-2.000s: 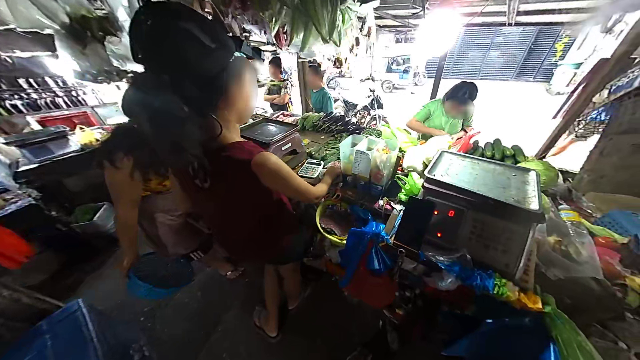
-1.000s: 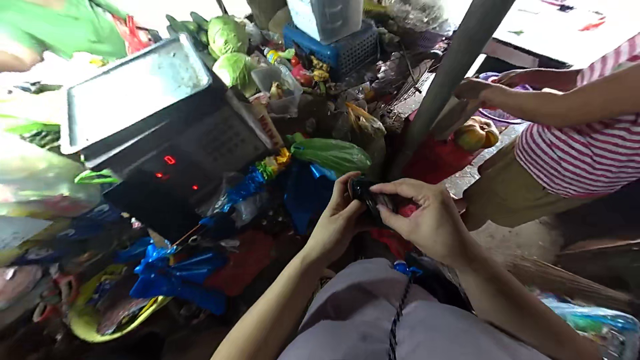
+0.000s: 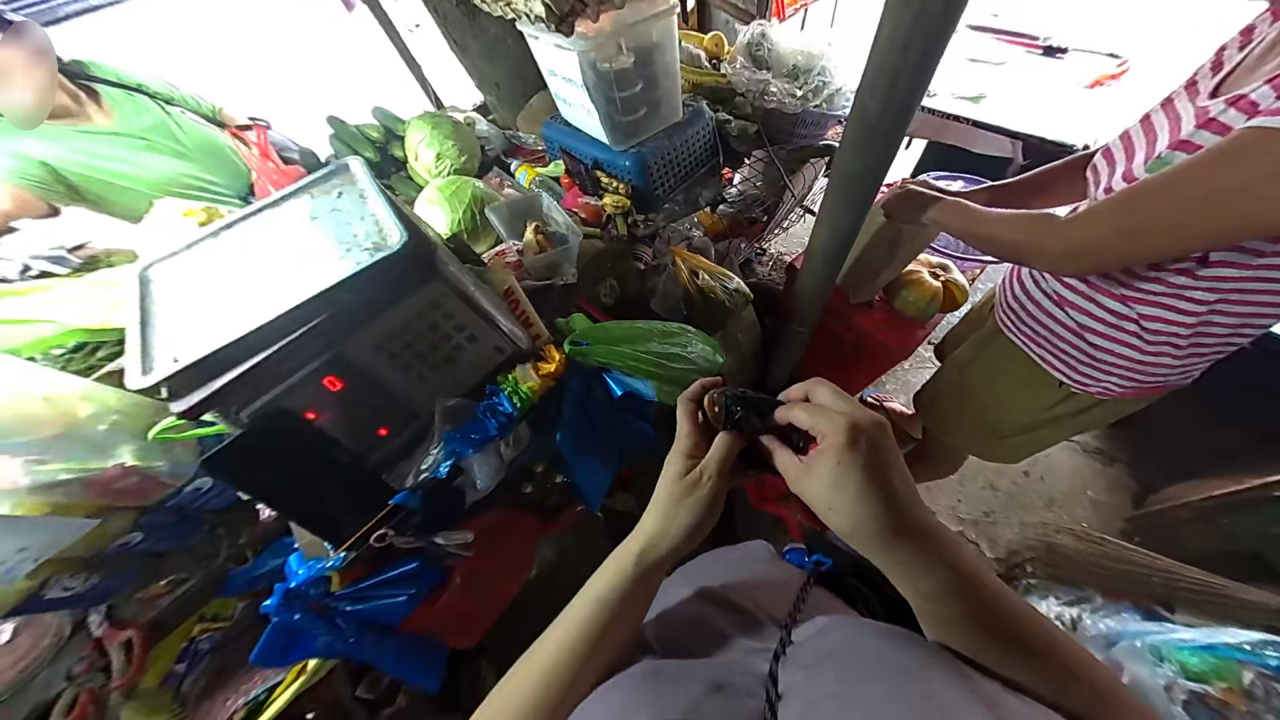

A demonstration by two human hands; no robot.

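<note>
A small bundle of black plastic is held between my two hands in front of my body. My left hand pinches its left end with thumb and fingers, where something brownish shows. The fingertips of my right hand grip the right end. Just beyond my left hand lies a green plastic bag. To the left stands a digital weighing scale with a metal tray and red lit digits. What the black plastic wraps cannot be told.
Cabbages, a blue plastic crate and a clear tub stand behind. A metal pole rises ahead. A person in a striped shirt is at the right, near a squash; a person in green is at the left.
The view has swung right and down from two seconds ago, when my hands were not visible. Since one second ago both hands have stayed on the black bundle.
</note>
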